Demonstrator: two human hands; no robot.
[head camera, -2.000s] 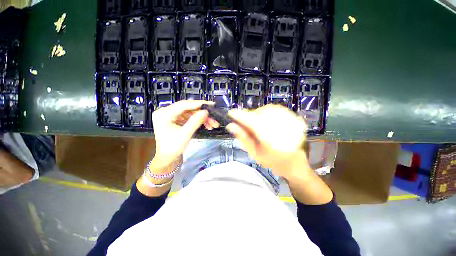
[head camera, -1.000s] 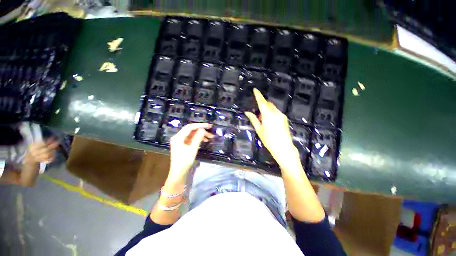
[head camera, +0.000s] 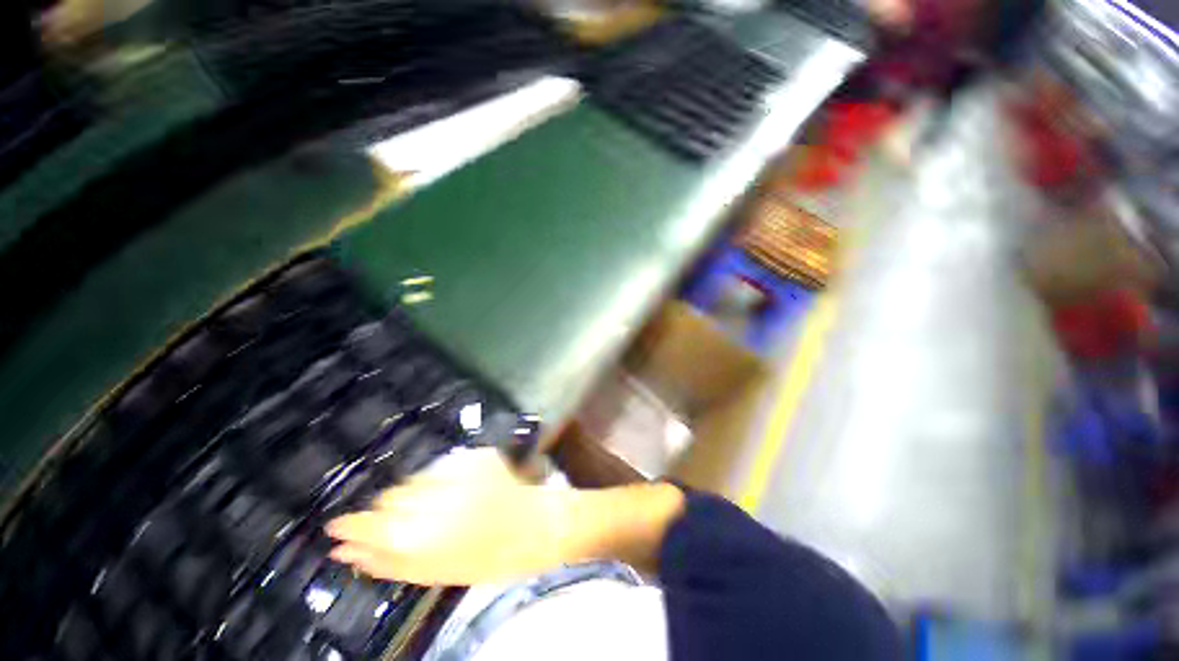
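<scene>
The black blister tray (head camera: 246, 452) lies on the green bench at the lower left, its pockets blurred. My right hand (head camera: 453, 519) is over the tray's near right part, palm down, fingers pointing left. Nothing shows in it, but blur and glare hide detail and its underside is hidden. My left hand is out of the picture. Single phone housings in the pockets cannot be told apart clearly.
The green bench (head camera: 517, 245) runs to the upper right, with pale scraps (head camera: 415, 291) on it. Another dark tray (head camera: 685, 84) lies farther along. Beside the bench are a cardboard box (head camera: 705, 368), a blue bin (head camera: 750, 300) and the grey floor (head camera: 905, 426) with yellow lines.
The view has swung to the right along the bench and is blurred. My left hand has left the picture. My right hand has moved from the middle pockets to the tray's right part.
</scene>
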